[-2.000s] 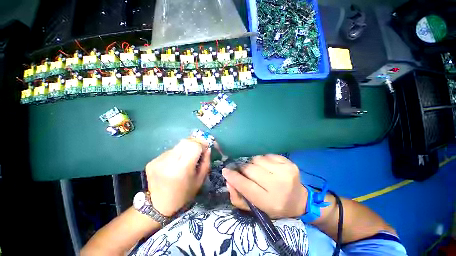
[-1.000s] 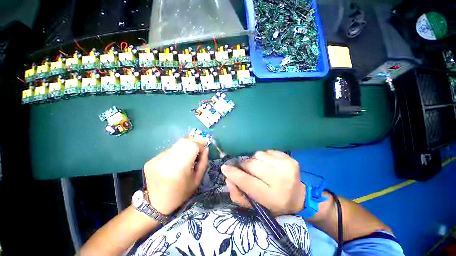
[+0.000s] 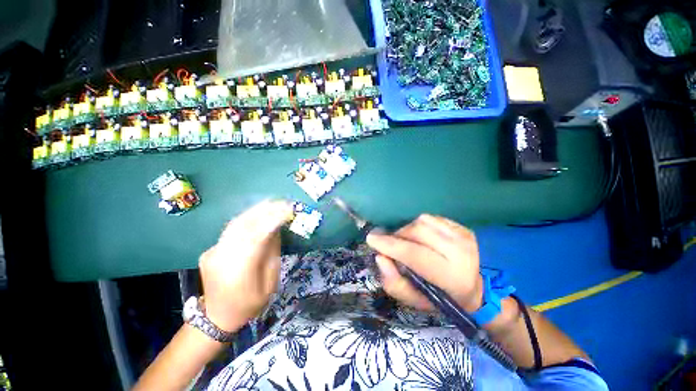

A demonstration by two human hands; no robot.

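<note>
My left hand holds a small white-blue circuit board by its left side in the fingertips, over the front edge of the mat. My right hand holds a black soldering iron like a pen. Its thin metal tip points up and left, near the board's upper right and apart from it. A white-blue joined board piece lies on the mat just beyond. A single board with a yellow part lies on the mat to the left.
Two rows of populated boards line the back of the green mat. A blue bin holds loose green boards. Iron stand, yellow sponge and black trays are at right. A clear hood hangs above the rows.
The iron has moved up and right, its tip away from the board. My left hand has shifted left, and the held board is turned with more of its face showing.
</note>
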